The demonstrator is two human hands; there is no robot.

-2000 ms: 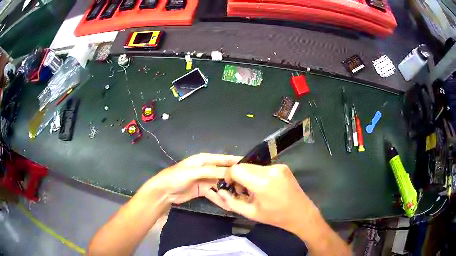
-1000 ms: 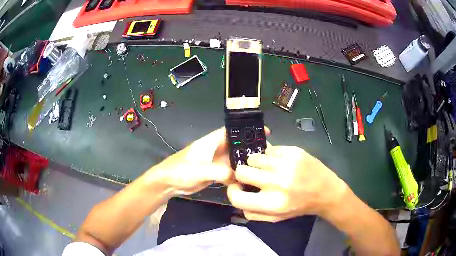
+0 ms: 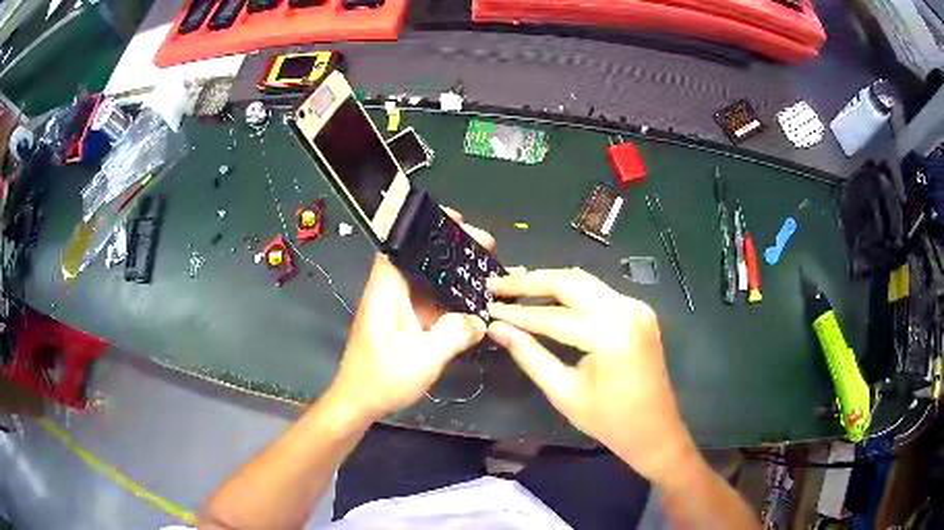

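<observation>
An open flip phone (image 3: 357,164) is held above the mat, tilted with its pale-framed screen half up to the left. Its black keypad half, with white-marked keys, faces up. My left hand (image 3: 399,326) grips the keypad half from below and the left, thumb near the lower edge. My right hand (image 3: 595,352) has its fingertips and thumb on the lower right end of the keypad half. The lower end of the keypad is partly hidden by the fingers.
On the green mat (image 3: 311,347) lie a loose LCD screen (image 3: 411,151), partly behind the phone, two red pieces, a green circuit board (image 3: 505,142), red block (image 3: 626,162), battery (image 3: 598,212), clear-grey square (image 3: 640,270), tweezers (image 3: 671,252), screwdrivers (image 3: 749,267) and lime-green electric screwdriver (image 3: 841,364). Red foam trays (image 3: 662,23) stand behind.
The phone has gone from edge-on, to upright facing me, to tilted left with its keypad showing. Both hands still hold it, and my right fingers have shifted to its lower right end.
</observation>
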